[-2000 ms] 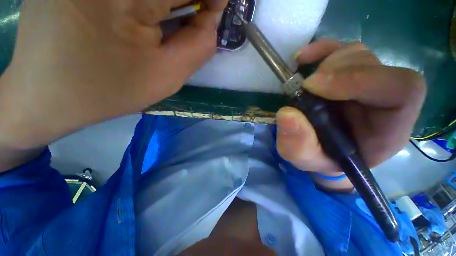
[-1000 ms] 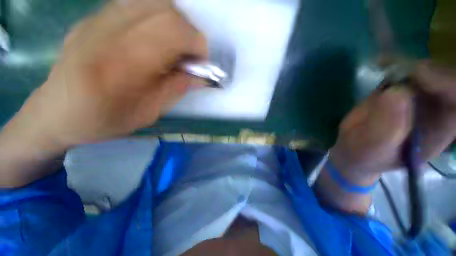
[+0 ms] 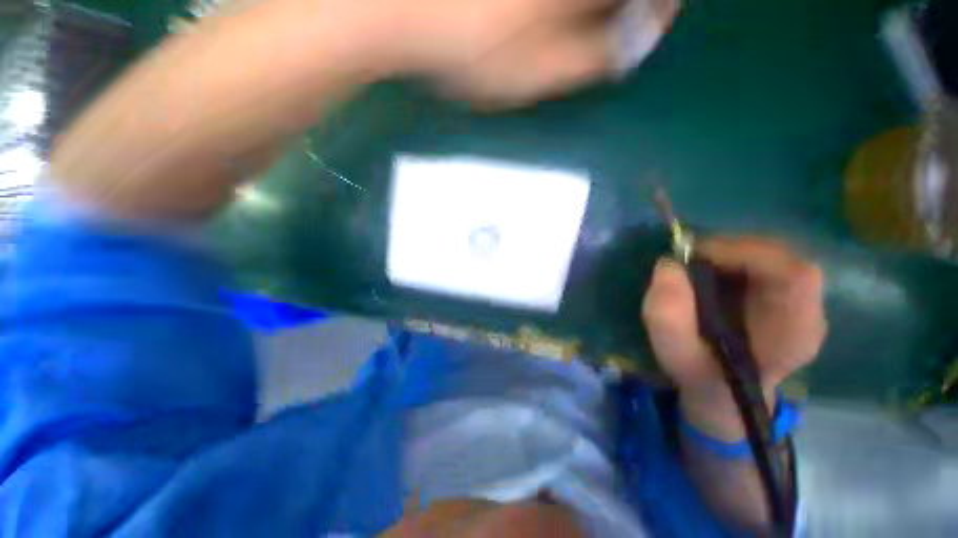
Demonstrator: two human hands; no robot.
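The white foam pad (image 3: 488, 278) lies on the green bench mat with a faint round mark in its middle and no housing on it. My left hand (image 3: 504, 53) is at the top edge, beyond the pad, closed around a small silvery-white item (image 3: 636, 37). Blur hides whether this is the watch housing. My right hand (image 3: 751, 305) is right of the pad and grips the black handle of the soldering iron (image 3: 723, 326). The iron's metal tip points up and away over the mat, touching nothing visible.
An amber-yellow roll (image 3: 888, 189) stands at the right. A silvery tray (image 3: 21, 116) is at the far left edge. A blue bin (image 3: 273, 310) shows at the bench edge. The worn yellowish front edge (image 3: 494, 336) runs below the pad. A black cord hangs by my right wrist.
The housing has left the pad. My left hand has moved up and right, away from the pad. The iron has moved from the housing to the right. The camera view has shifted.
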